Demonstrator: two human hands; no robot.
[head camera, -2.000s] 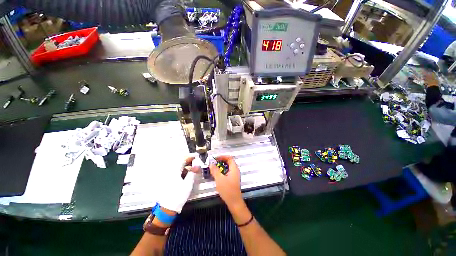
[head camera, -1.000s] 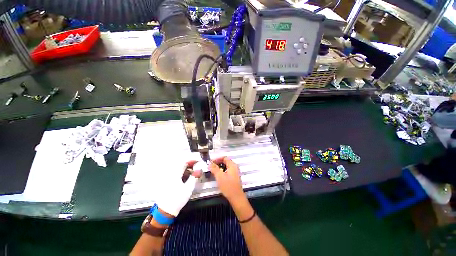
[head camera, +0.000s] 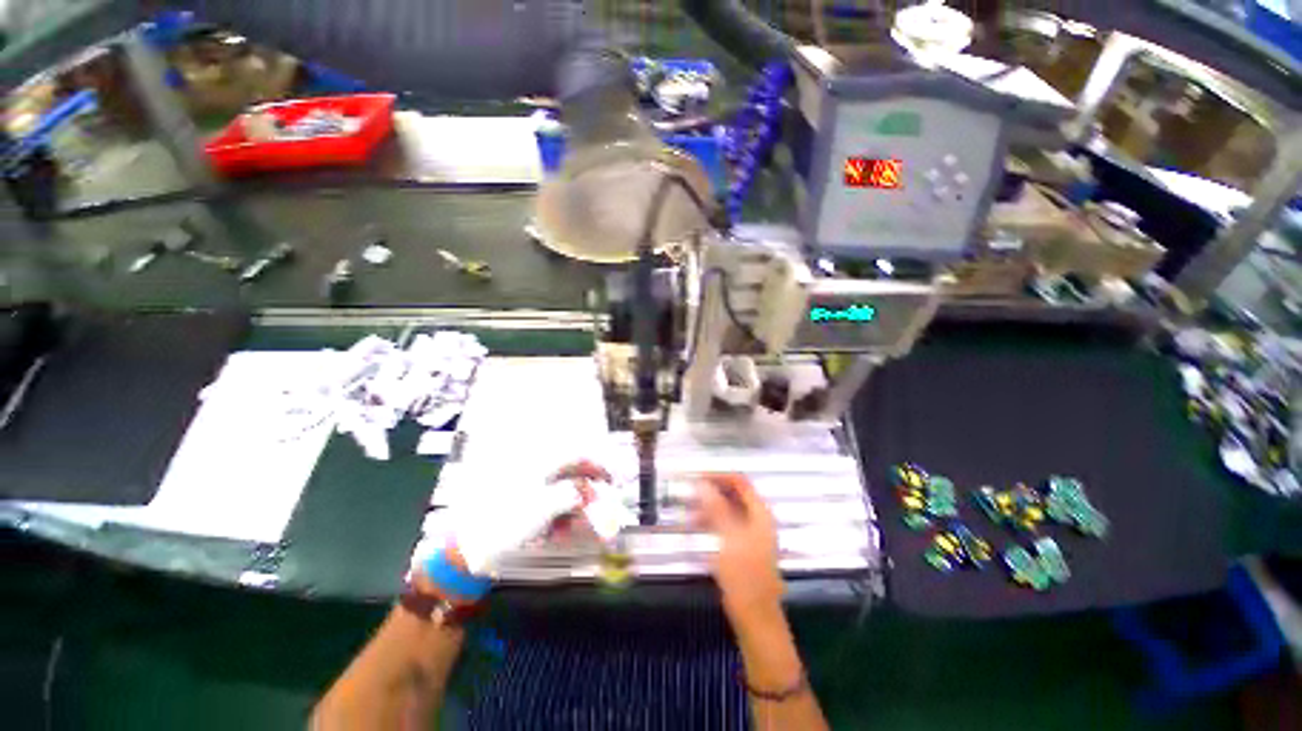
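Note:
My left hand (head camera: 540, 521), in a white glove with some bare fingertips, holds a white plastic part (head camera: 606, 508) with a small yellow-green board (head camera: 616, 561) hanging below it; the view is blurred. The part is just left of the dark soldering iron (head camera: 647, 414), which points down over the ribbed metal plate (head camera: 821, 507). My bare right hand (head camera: 735, 536) is right of the iron, apart from the part, fingers loosely bent; no thing shows in it. Green boards with yellow parts (head camera: 1017, 504) lie on the right black mat (head camera: 1028, 386).
White plastic parts (head camera: 407, 383) are heaped on a white sheet (head camera: 243, 443) at left. The controller (head camera: 914, 179) and round fume hood (head camera: 617, 200) stand behind the plate. Soldered assemblies lie on the belt (head camera: 471, 229) and in a pile (head camera: 1242, 407) at far right. A red bin (head camera: 300, 134) stands upper left.
My hands have parted: the left has moved left of the iron with the white part and board, the right has let go and moved right. The camera view has shifted and blurred.

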